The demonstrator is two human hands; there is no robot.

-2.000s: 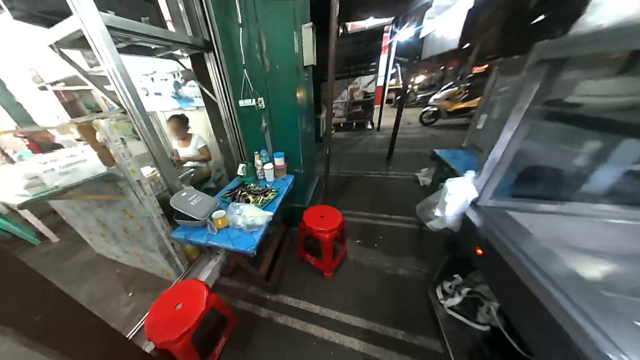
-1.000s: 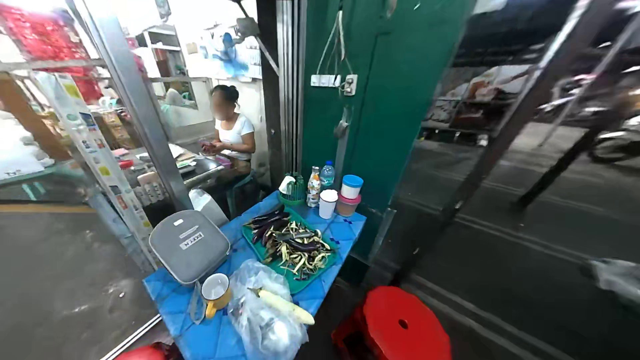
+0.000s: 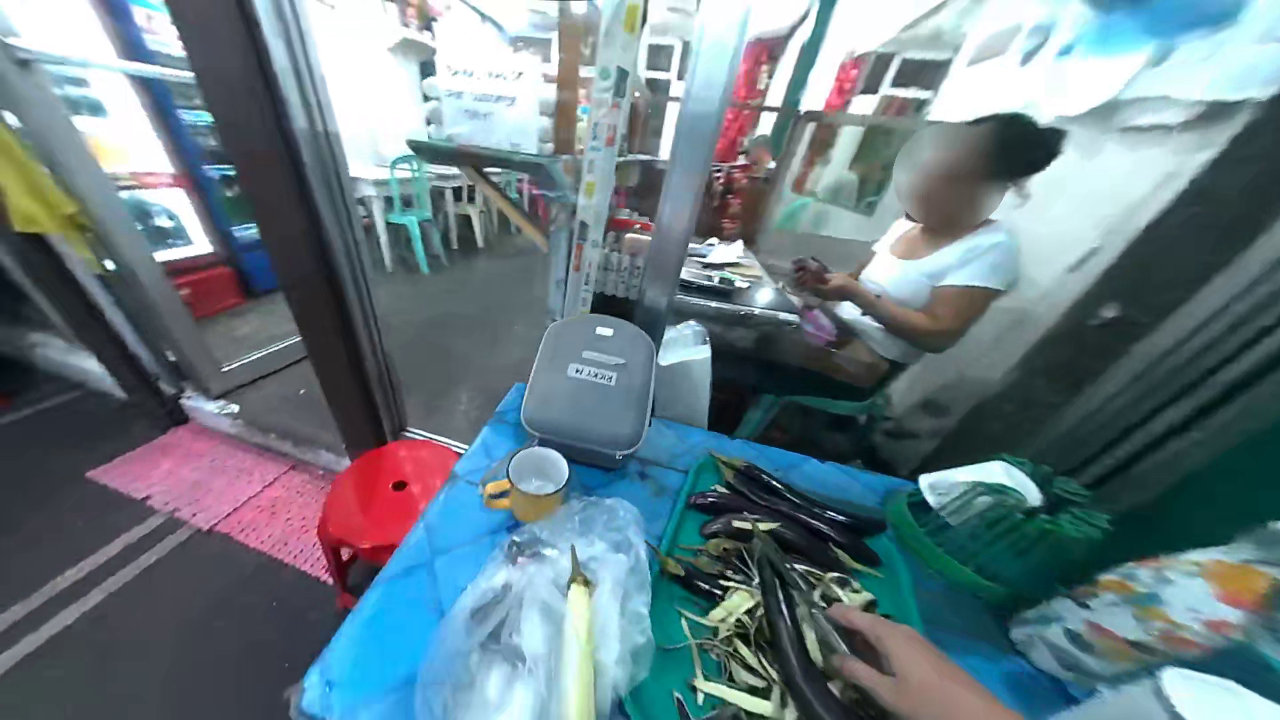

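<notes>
My right hand [image 3: 905,665] reaches in from the lower right, its fingers at the eggplants and peelings on a green tray [image 3: 668,600]; whether it grips one is hard to tell. A dark eggplant [image 3: 790,630] lies just left of the fingers, and several more purple eggplants [image 3: 790,500] rest at the tray's far end. Pale peelings [image 3: 735,640] are strewn over the tray. Left of it, a peeled eggplant [image 3: 579,640] with its stem lies on a clear plastic bag [image 3: 500,620]. My left hand is out of view.
The table [image 3: 375,650] has a blue cover. On it stand a yellow mug [image 3: 535,485], a grey case [image 3: 588,385] and a green basket [image 3: 950,550]. A red stool [image 3: 390,490] is at the left. A seated person [image 3: 930,270] is beyond the table, at the right.
The view has come closer to the table and turned left. My right hand has come into view over the tray; neither earlier frame shows it.
</notes>
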